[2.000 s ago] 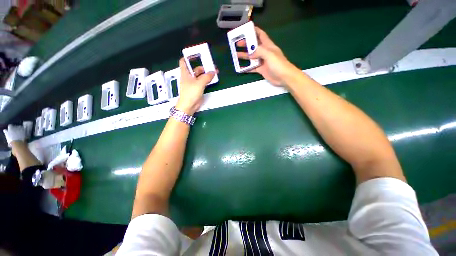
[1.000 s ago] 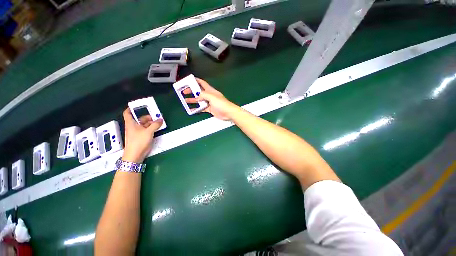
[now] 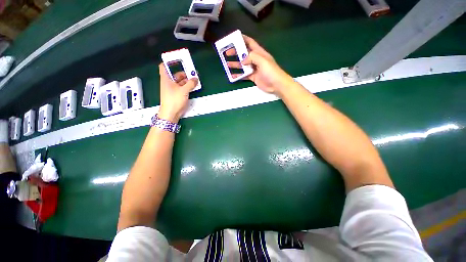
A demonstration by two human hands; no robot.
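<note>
My left hand [image 3: 175, 92], with a silver watch on its wrist, grips a white plastic housing [image 3: 188, 62] just above the edge rail. My right hand [image 3: 260, 66] grips another white housing [image 3: 237, 42] to the right of it, held over the dark green belt. Both housings show a rectangular window and a small dark spot. My fingers show through the windows. The two housings are apart. Several white housings [image 3: 136, 97] stand in a row along the rail to the left; the nearest ones touch or overlap.
Greyer housings [image 3: 190, 35] lie on the belt's far side. The white rail [image 3: 219, 102] runs between belt and glossy green worktop [image 3: 230, 189]. A grey post [image 3: 409, 41] is fixed to the rail at right. A red bag [image 3: 48, 200] and a person's arm [image 3: 6, 157] are at far left.
Both hands still hold their housings. The view swung right and back. Since two seconds ago, the hands and row appear further left, and more greyer housings show at the top.
</note>
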